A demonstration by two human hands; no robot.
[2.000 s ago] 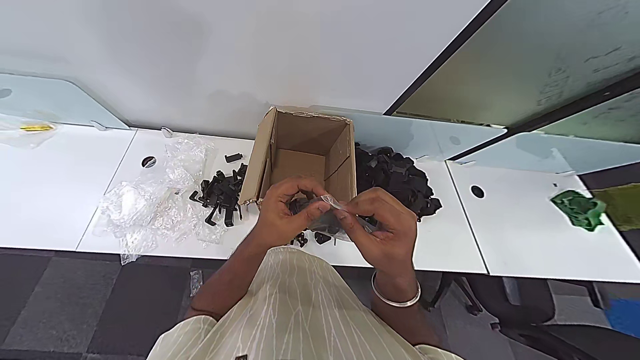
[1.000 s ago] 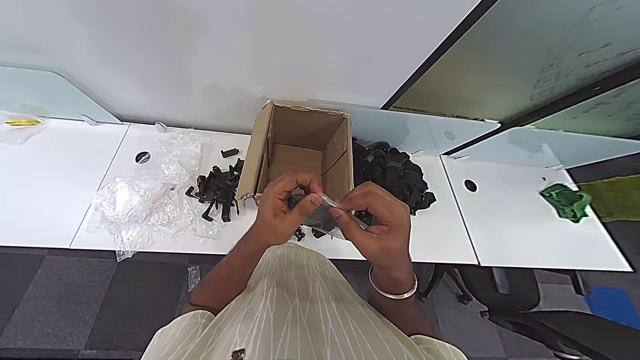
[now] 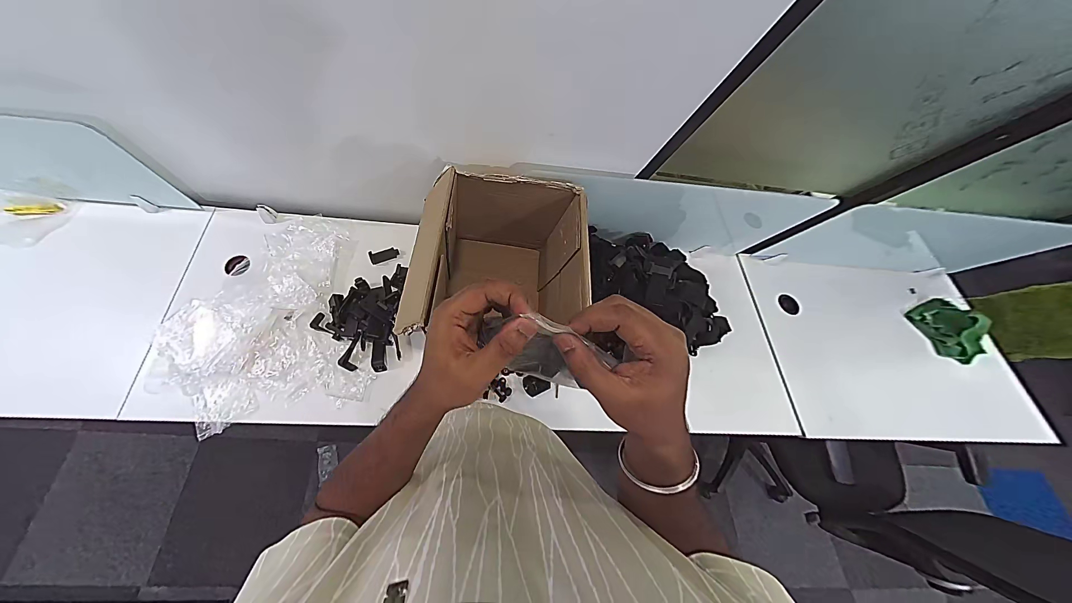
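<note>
Between both hands is a clear plastic bag (image 3: 540, 356) with something dark inside, held over the desk's front part. My left hand (image 3: 473, 347) pinches one side of its top edge between thumb and finger. My right hand (image 3: 632, 360) pinches the other side, a bangle on that wrist. Just beyond them stands an open, empty-looking cardboard box (image 3: 498, 218). Small black parts (image 3: 500, 389) lie on the desk below the bag. Left of the box is a pile of black plastic pieces (image 3: 368, 314); right of it is a larger heap of black items (image 3: 662, 280).
Crumpled clear plastic bags (image 3: 251, 335) spread over the white desk (image 3: 863, 377) at left. A green bag or cloth (image 3: 948, 330) lies at far right, and a plastic bag with something yellow (image 3: 33, 209) at far left. A black chair (image 3: 846, 486) stands below the desk's right side.
</note>
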